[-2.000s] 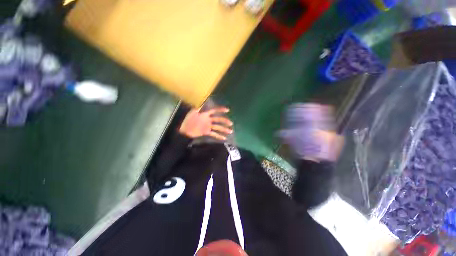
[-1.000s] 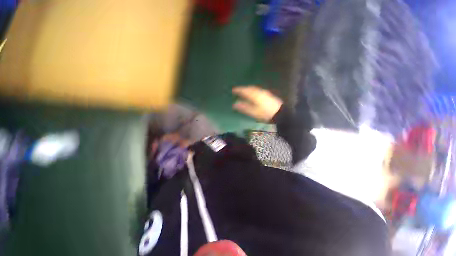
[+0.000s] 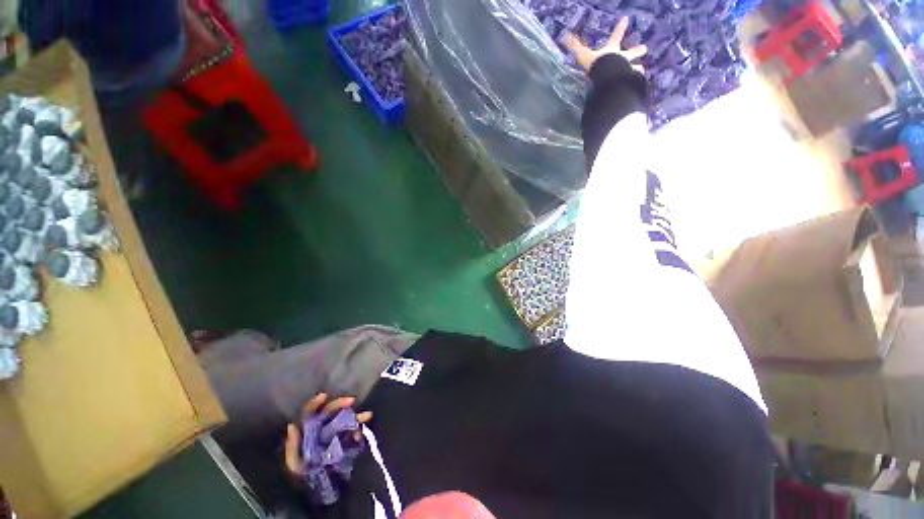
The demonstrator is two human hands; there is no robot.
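My left hand is low at the left, in front of my dark top, with its fingers curled round several purple moulded parts. My right hand is stretched far out at the top, fingers spread, over the loose purple parts in the large lined carton. It shows nothing held. The clear plastic liner hangs over the carton's near wall.
A tan cardboard tray at the left holds white-and-grey pieces. A red stool, a person's legs and a blue crate are beyond. A floor tray and cardboard box stand right.
The view has swung right, bringing the carton nearer the centre. Purple parts seen in my right hand at first are now in my left. My right arm has stretched out to the carton.
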